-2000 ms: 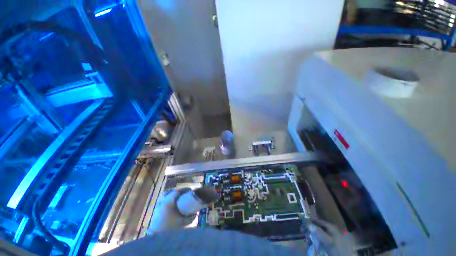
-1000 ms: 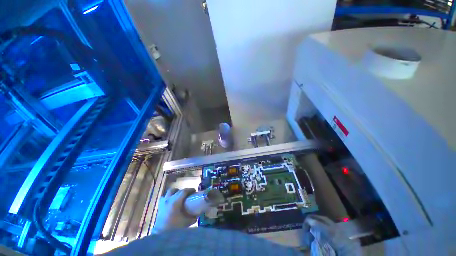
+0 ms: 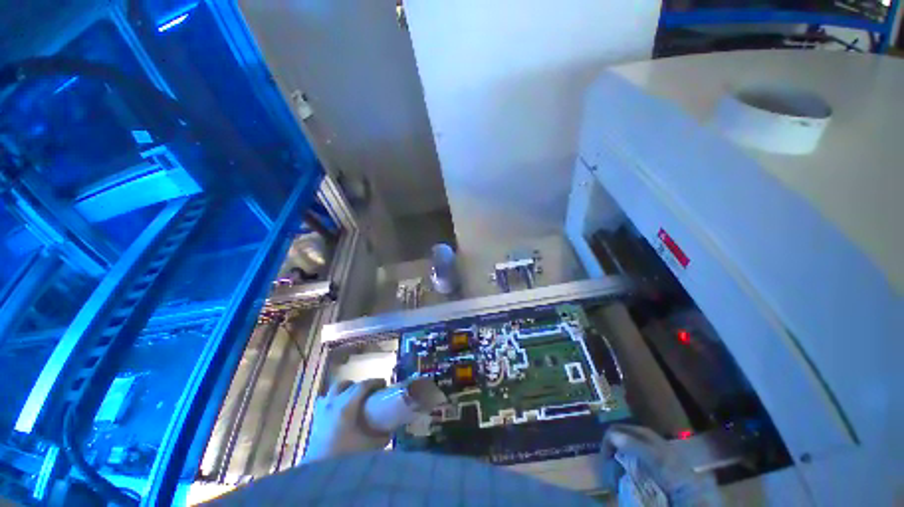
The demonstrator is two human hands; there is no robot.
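Note:
A green circuit board with white outlines and orange-brown coils lies in a black carrier on the conveyor, behind a straight silver rail-side edge. My gloved left hand is closed around a whitish cylinder, held tilted over the board's left front corner. My gloved right hand is by the carrier's front right corner, partly blurred; its fingertips and whether it holds anything cannot be told.
A silver conveyor rail runs behind the board. Behind it stand a small pale cylinder and a metal bracket. A white machine with a dark slot and red lights is at the right. A blue-windowed gantry machine is at the left.
My left hand and the cylinder have moved a little toward the front from two seconds ago. My right hand shows more fully beside the carrier. The board and carrier stay between the rails.

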